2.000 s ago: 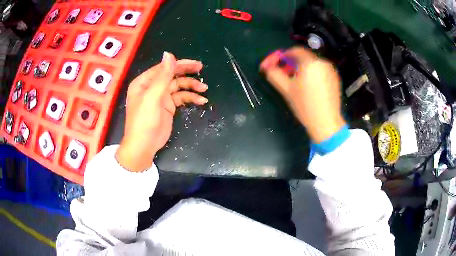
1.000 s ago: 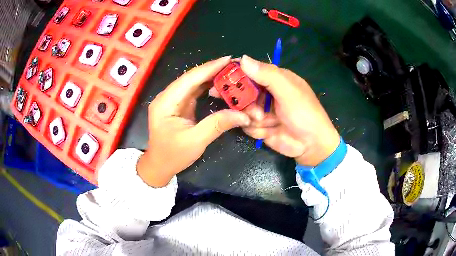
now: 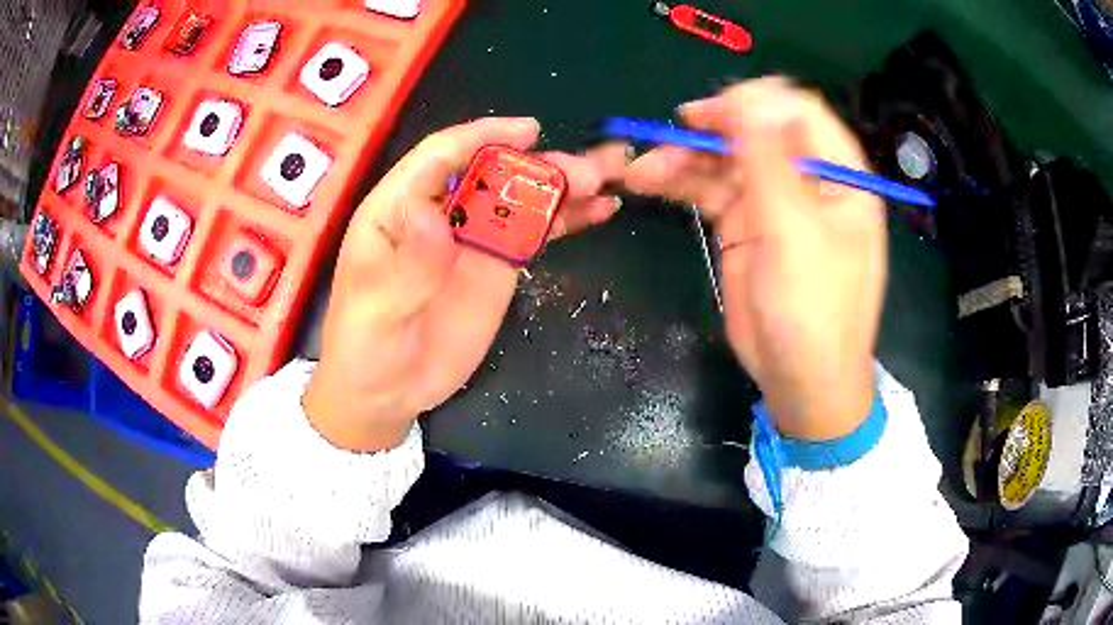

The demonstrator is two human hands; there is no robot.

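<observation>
A red housing shell (image 3: 509,204) with rounded corners lies in my left hand (image 3: 409,275), its inside with small dark holes and a pale outlined patch facing up. My left fingers are curled around its edges. My right hand (image 3: 799,232), slightly blurred, holds a long blue stick (image 3: 867,183) that lies across the fingers, its flattened end pointing left toward the shell and apart from it. Thin silver tweezers (image 3: 709,259) lie on the dark green mat, partly hidden by my right hand.
A large red-orange foam tray (image 3: 320,238) on the left holds white and silvery units in square pockets. A small red tool (image 3: 712,27) lies at the far side. A black unit with a round hub (image 3: 913,155) and a yellow tape roll (image 3: 1024,454) are at right. White flecks dot the mat.
My right hand has let go of the shell and moved right, and the blue stick now lies crosswise in it. My left hand alone holds the shell, which has moved slightly left and turned.
</observation>
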